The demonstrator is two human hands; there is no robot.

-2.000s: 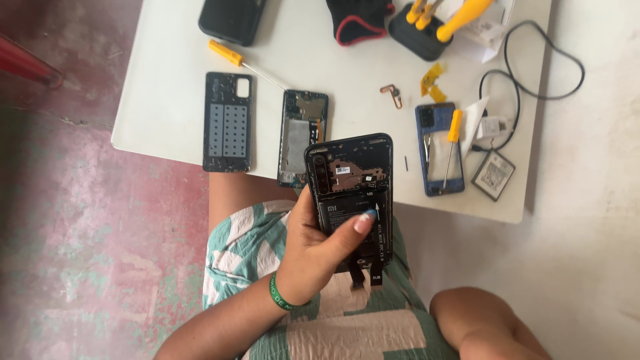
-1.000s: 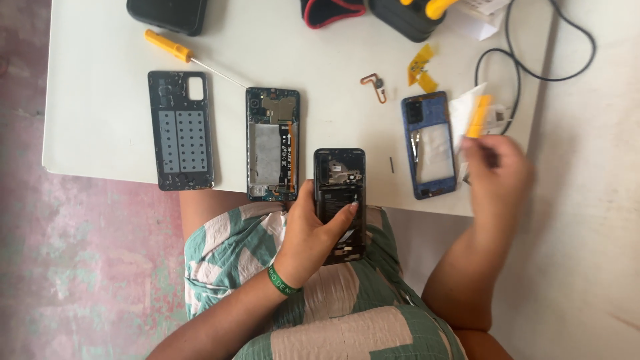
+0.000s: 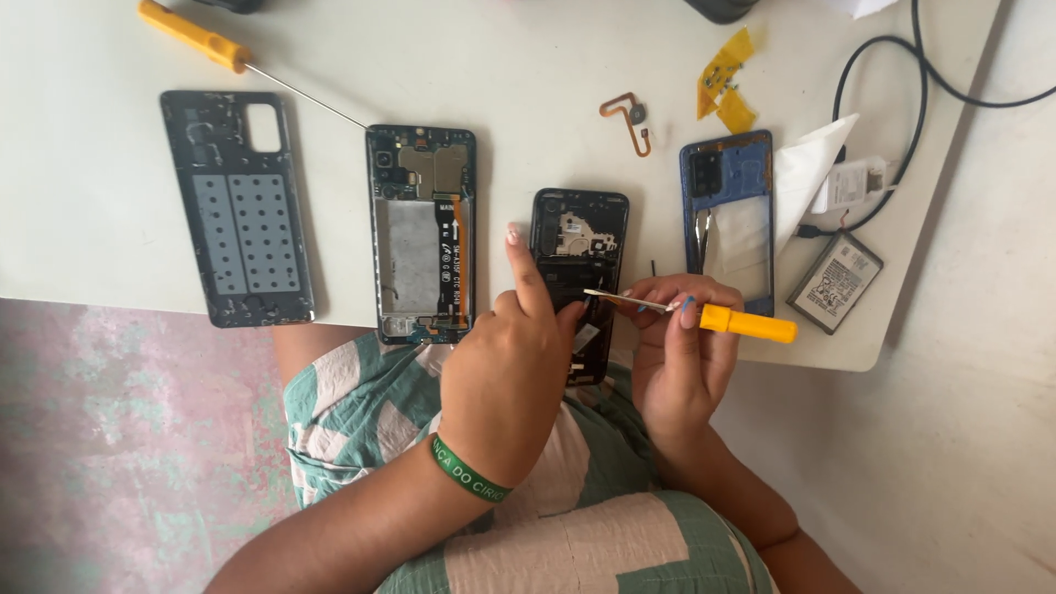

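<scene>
An opened black smartphone (image 3: 577, 239) lies partly on the table's front edge, its inner parts facing up. My left hand (image 3: 507, 371) rests over its lower left side, the thumb on the phone and the index finger stretched out beside it. My right hand (image 3: 689, 355) grips a yellow-handled screwdriver (image 3: 747, 323), whose metal tip reaches over the phone's middle, near my left thumb. Whether the tip touches the phone I cannot tell. Just left of my left hand is a second opened smartphone (image 3: 408, 247) with a flex cable across its bay.
Further left are a phone back cover (image 3: 247, 239) and another yellow screwdriver (image 3: 194, 37). To the right lie a blue phone frame (image 3: 730, 165) with tweezers (image 3: 702, 239), a loose battery (image 3: 835, 283), a black cable (image 3: 920, 107), a charger (image 3: 850, 183), yellow film (image 3: 726, 78) and an orange flex cable (image 3: 635, 115).
My right hand has brought the yellow screwdriver from beside the blue frame, where it lay two seconds ago, to the black phone. The black phone, earlier held above my lap, now overlaps the table edge.
</scene>
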